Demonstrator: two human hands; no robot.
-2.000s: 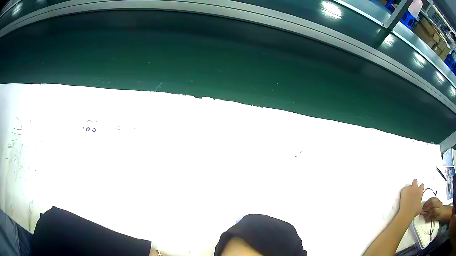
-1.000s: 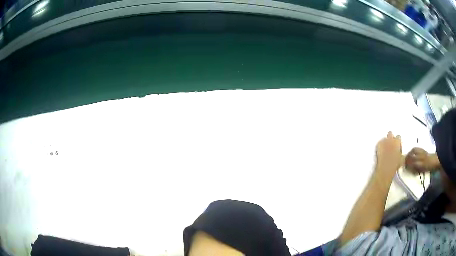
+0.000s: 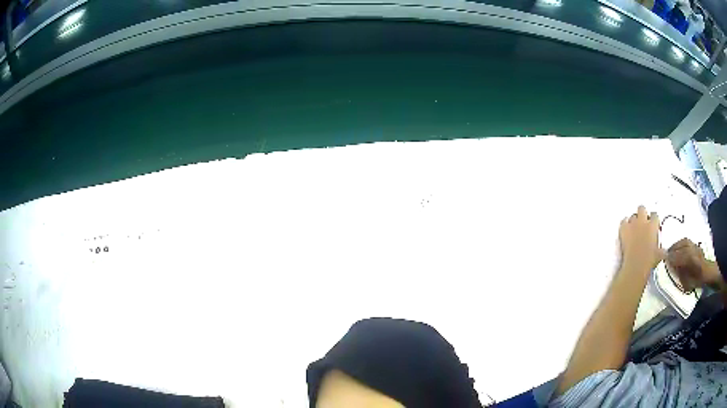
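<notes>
Neither of my hands shows clearly. A black sleeve-like shape (image 3: 143,394) is cut off by the bottom edge at the left, with no hand showing. A rounded black cloth shape (image 3: 398,355) stands at the bottom middle with a patch of bare skin (image 3: 359,392) under it; I cannot tell whose it is or what body part. In front lies the white-covered table (image 3: 319,255), with small dark circle marks near its left side.
At the right another person's two hands (image 3: 639,239) work on thin dark wires (image 3: 673,219) over a pale part with a rim (image 3: 677,299). A dark pen-like tool (image 3: 683,184) lies beyond them. The dark green belt (image 3: 335,88) runs behind, with a grey rail (image 3: 319,11).
The view has swung right, so more of the other person's arm and sleeve shows. The black shape at the left sits lower, and the skin once seen at its end is gone.
</notes>
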